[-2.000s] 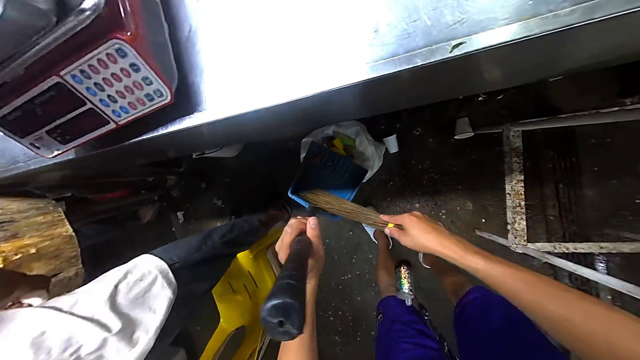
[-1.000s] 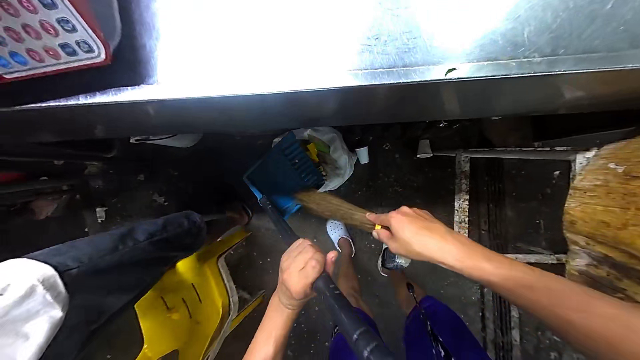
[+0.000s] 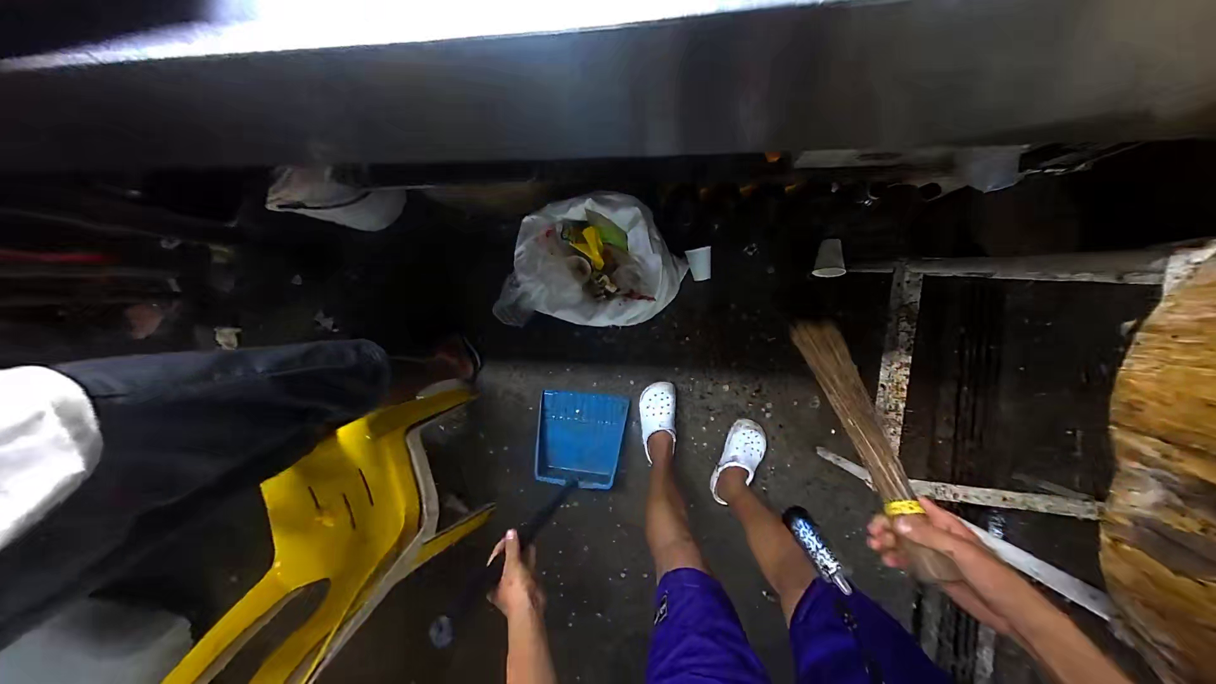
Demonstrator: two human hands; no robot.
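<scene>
Gripped in my left hand [image 3: 519,581] is the dark handle of a blue dustpan [image 3: 581,439], whose pan lies low over the floor, left of my white clogs. My right hand [image 3: 936,556] holds a straw hand broom [image 3: 853,413] by its bound end, near a yellow band, with the bristles pointing up and left. A white plastic bag [image 3: 556,285] of mixed rubbish stands beyond the dustpan, open at the top. One white cup [image 3: 698,263] rests beside the bag and another white cup [image 3: 829,258] lies farther right.
A metal counter edge [image 3: 608,95] spans the top. At left are a yellow plastic chair [image 3: 351,494] and a seated person's dark-clad leg [image 3: 228,399]. A rusty metal frame [image 3: 898,351] and a large wood block [image 3: 1164,465] are at right. Small debris dots the floor.
The dustpan has come away from the rubbish bag, back toward my feet. The broom has moved off the dustpan to the right. My view has shifted down from the counter top.
</scene>
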